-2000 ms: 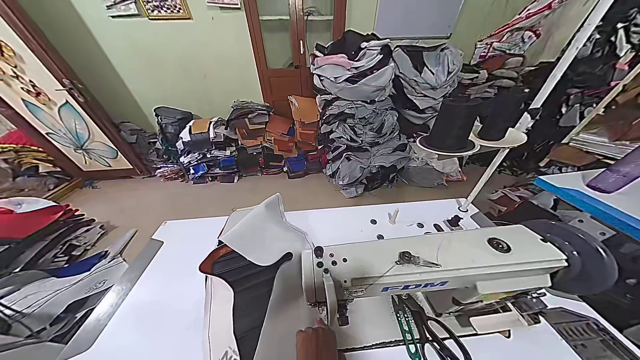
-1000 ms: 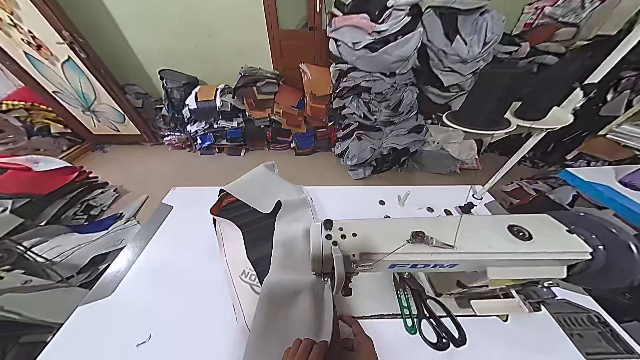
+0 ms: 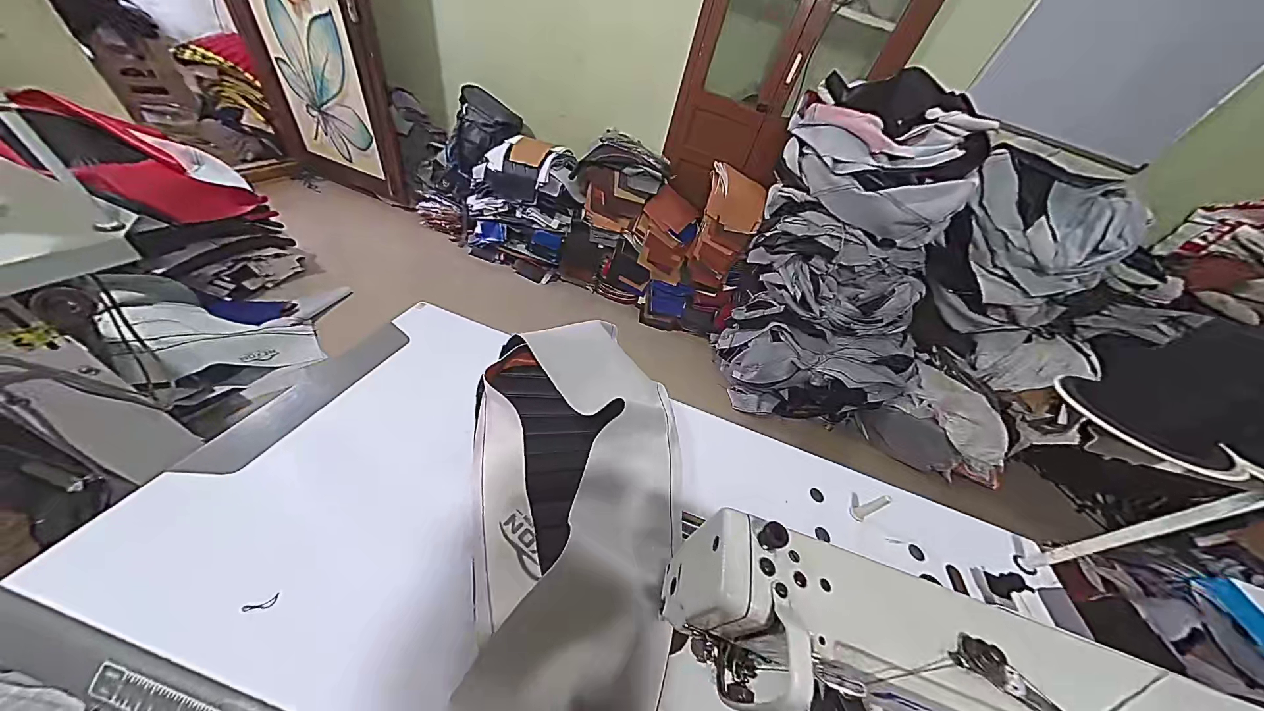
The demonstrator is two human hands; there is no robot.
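Note:
A light grey sewn cover piece [image 3: 632,464] with a black ribbed panel [image 3: 553,434] lies on the white sewing table, running down out of the bottom of the view. Dark lettering shows on its left part. The head of an industrial sewing machine [image 3: 726,573] stands against its right edge, with the needle area partly visible at the bottom. Neither my left hand nor my right hand is in view, so what they hold or touch is hidden.
A loose thread [image 3: 261,602] lies on the table's left part. A ruler scale [image 3: 148,686] marks the near left edge. Stacked grey cloth pieces [image 3: 829,296], orange and brown pieces [image 3: 691,237] and a thread stand [image 3: 1136,528] are beyond. More cover pieces [image 3: 217,341] lie at left.
The view has turned and tilted strongly. Both hands, at the grey piece beside the machine one second ago, are out of view, as are the scissors.

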